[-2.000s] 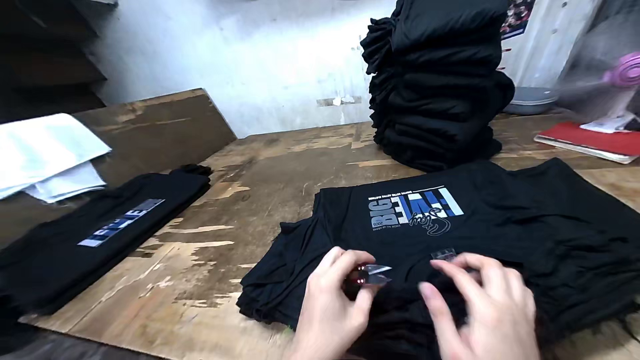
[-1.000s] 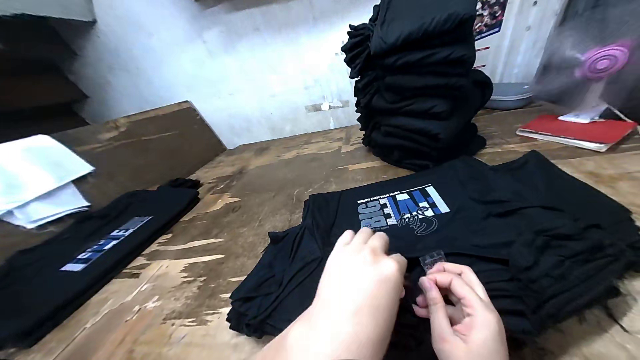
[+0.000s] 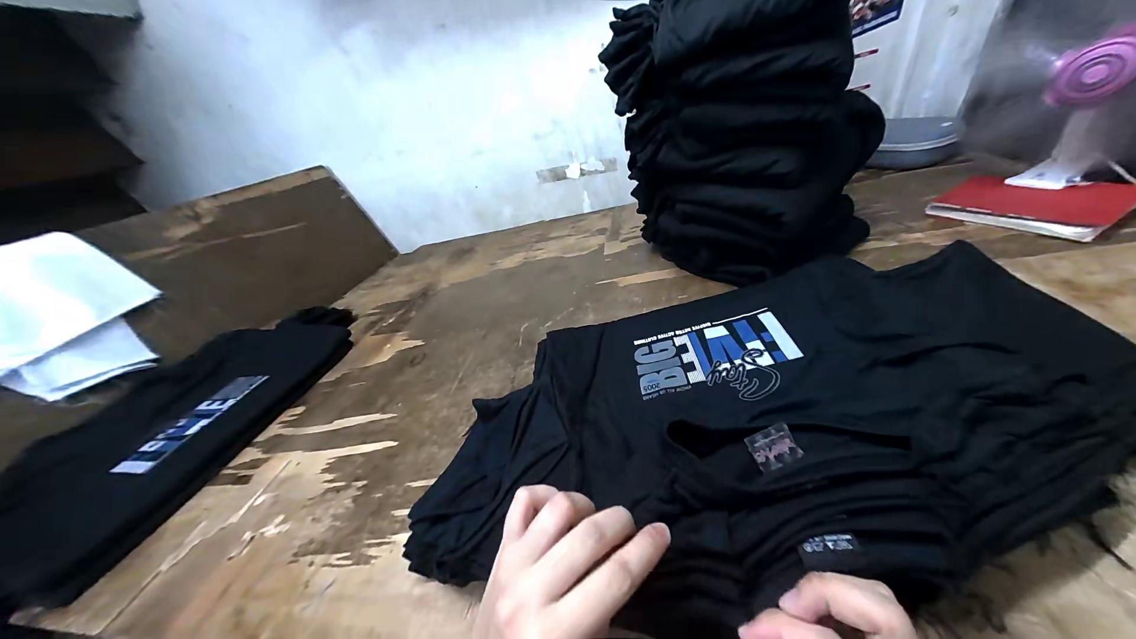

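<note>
Printed black T-shirts (image 3: 852, 355) lie in a layered pile on the wooden table, necklines toward me. A small clear label (image 3: 774, 446) shows at the top shirt's neck, and a dark neck label (image 3: 832, 548) shows lower down. My left hand (image 3: 568, 559) is over the pile's near edge, fingers curled; its palm side is hidden, so whether it holds the small snips seen earlier is unclear. My right hand (image 3: 834, 608), cut off by the bottom edge, has its fingertips bent at the black fabric just below the dark label; what they grip cannot be made out.
A tall stack of folded black garments (image 3: 754, 142) stands behind the pile. Folded black shirts (image 3: 177, 435) and white cloths or papers (image 3: 71, 311) lie at left. A red book (image 3: 1038, 204), a pink fan (image 3: 1096, 71) and a grey container (image 3: 914, 142) are at back right.
Both hands have moved down toward the near edge, off the neck label. Two seconds ago the left hand held small snips. The clear label is now in plain sight at the neckline.
</note>
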